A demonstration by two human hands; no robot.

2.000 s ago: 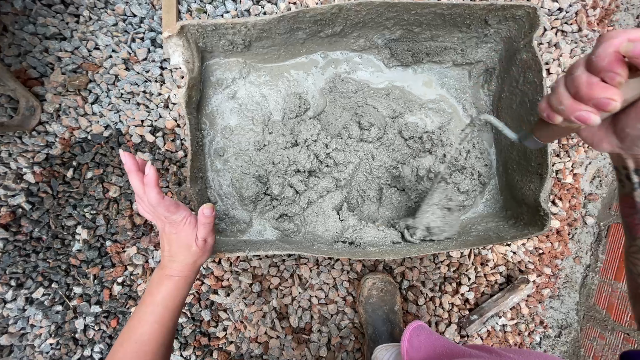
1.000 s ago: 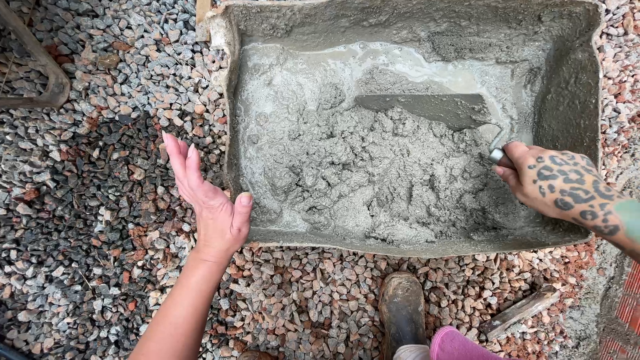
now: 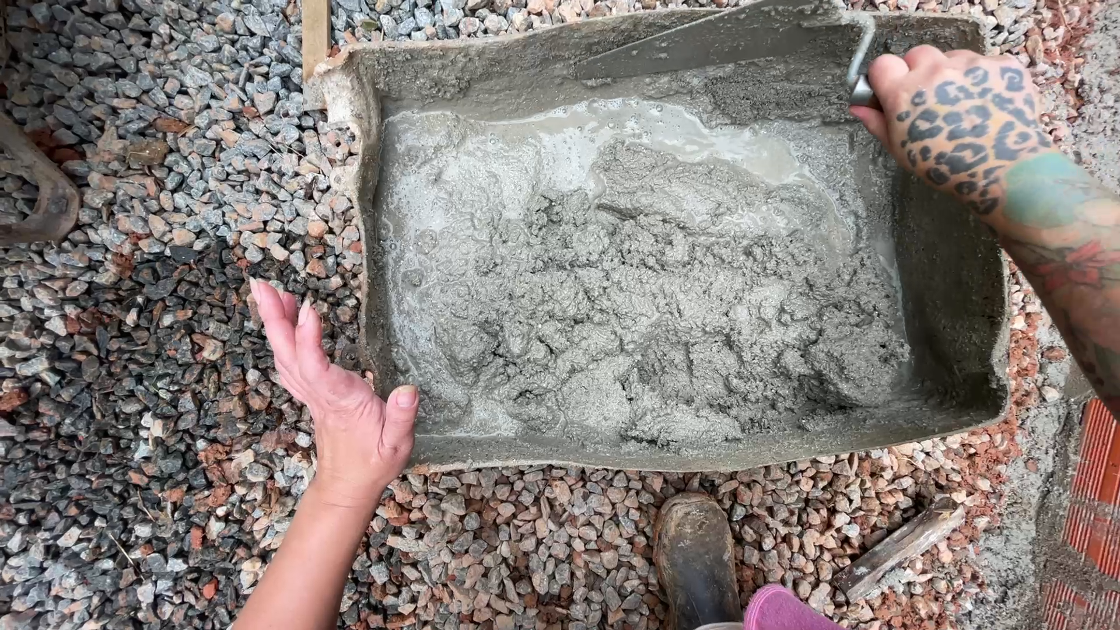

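My right hand (image 3: 954,122) grips the handle of a pointed mason's trowel (image 3: 691,44), whose mortar-smeared blade lies at the far wall of a mixing trough (image 3: 542,462). Only the metal ferrule of the handle shows past my fingers. Wet grey mortar (image 3: 647,306) fills the trough's floor, lumpy in the middle and right, with watery slurry (image 3: 647,122) along the far side and left. My left hand (image 3: 354,411) holds nothing; its fingers are apart and its thumb lies over the trough's near left corner. Whether it touches the rim, I cannot tell.
Gravel (image 3: 175,367) surrounds the trough. A muddy boot (image 3: 697,560) stands at the near side, with a piece of wood (image 3: 901,547) to its right. A wooden strip (image 3: 316,44) lies by the far left corner. Red hollow bricks (image 3: 1094,490) are at the lower right.
One second ago the trowel blade lay over the mortar; now it is at the far wall, my right hand having moved away from me with it. My left hand stays by the near left corner.
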